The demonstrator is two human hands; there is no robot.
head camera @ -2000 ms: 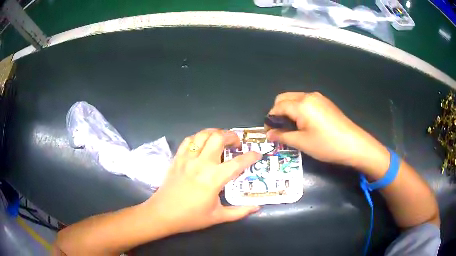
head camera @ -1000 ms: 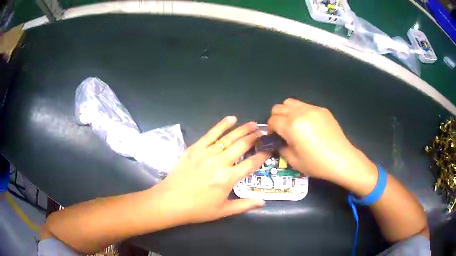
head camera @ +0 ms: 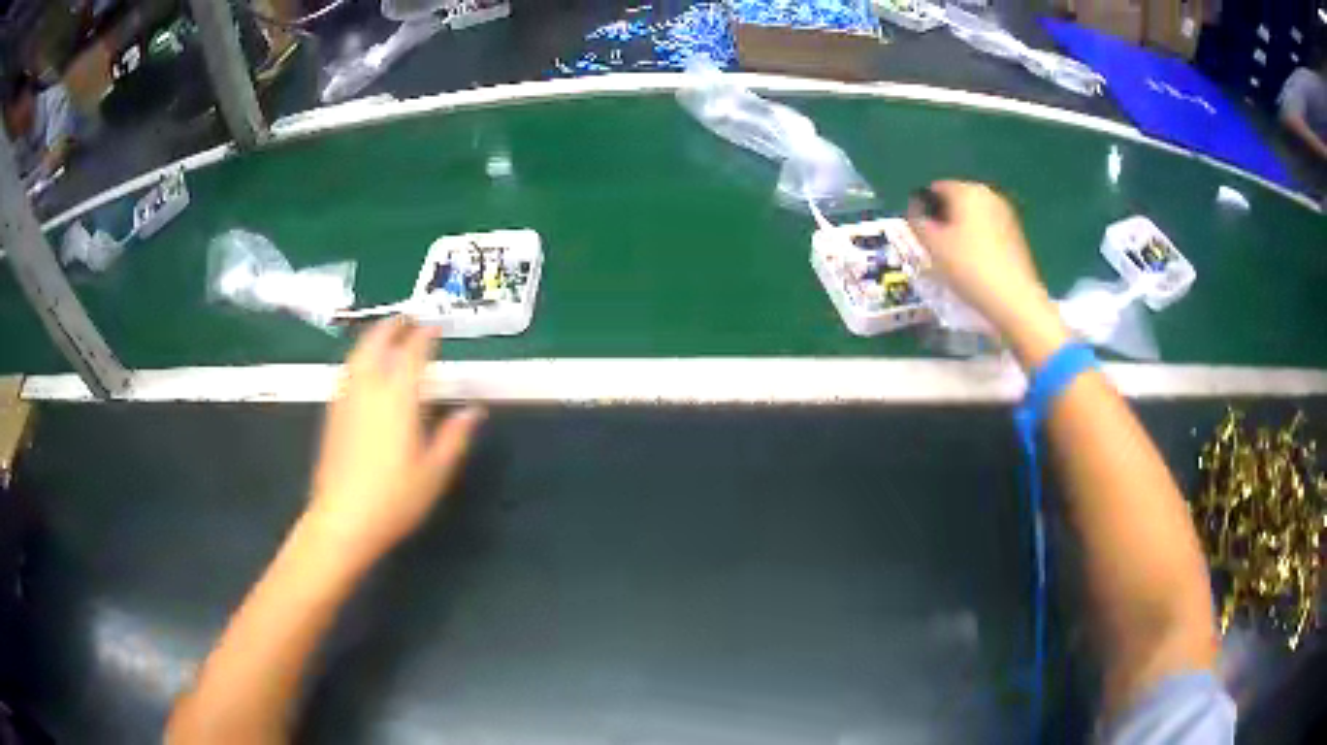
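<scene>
An open white socket housing with coloured inner parts [head camera: 480, 280] lies on the green belt at the left, its bagged cord [head camera: 277, 277] to its left. My left hand [head camera: 381, 429] is at its near left corner, thumb spread; whether the fingertips touch it is unclear. A second open housing [head camera: 870, 274] lies on the belt right of centre, with a bagged cord [head camera: 771, 134] behind it. My right hand [head camera: 990, 262] is just right of it, closed around a short black hand tool [head camera: 929, 205] whose tip is not visible.
The pale belt edge [head camera: 655, 381] runs between belt and dark mat [head camera: 699, 553]. A brass strip pile [head camera: 1263, 524] is at the right. Another housing [head camera: 1150, 262] is on the belt at right, one more at far left [head camera: 160, 201]. A metal post [head camera: 58, 277] stands left. People are beyond.
The view has shifted up to the belt. Both hands have left the housing on the mat and moved forward over the belt. That housing and its bag no longer show on the mat.
</scene>
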